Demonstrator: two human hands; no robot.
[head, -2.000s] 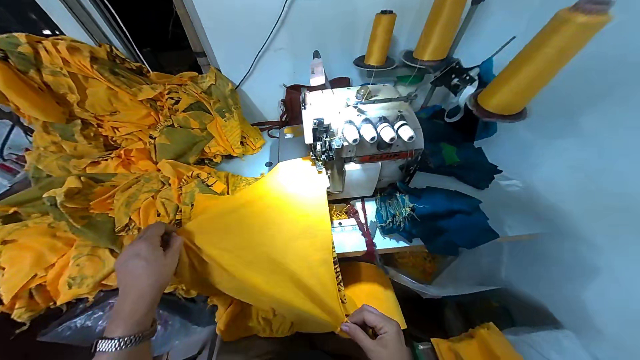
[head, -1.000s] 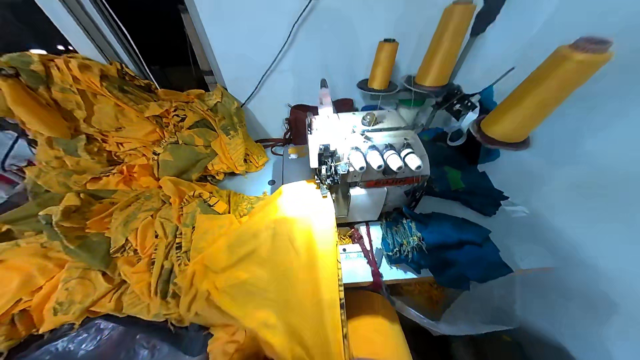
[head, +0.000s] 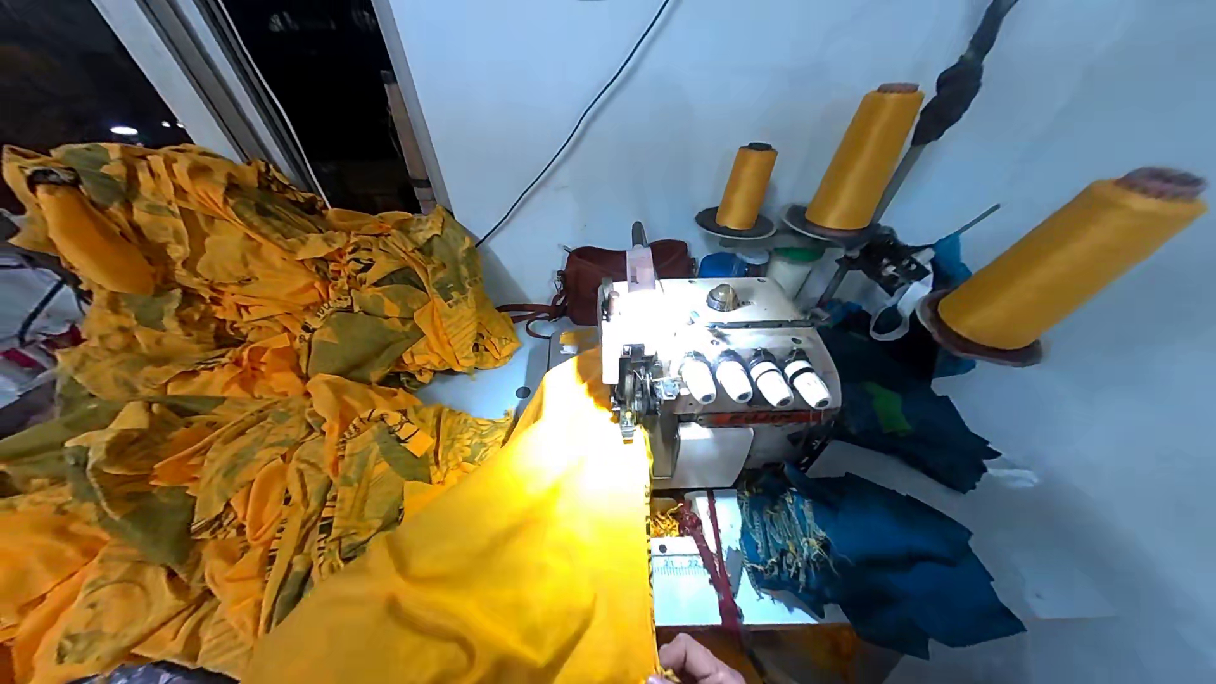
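A plain yellow cloth panel runs from the bottom edge of the view up to the presser foot of a white overlock sewing machine, under its bright lamp. At the bottom edge, my right hand pinches the cloth's right edge between thumb and fingers; only part of this hand shows. My left hand is out of view. A heap of yellow and olive printed fabric lies to the left of the panel.
Cones of yellow thread stand behind and right of the machine. Dark teal cloth pieces lie on the right, beside a dark red cord. A brown bag rests against the wall, and a measuring tape shows on the table.
Two seconds ago both hands held the yellow panel; one second ago neither was seen. Now my right hand shows at the bottom edge, and my left hand has left the view.
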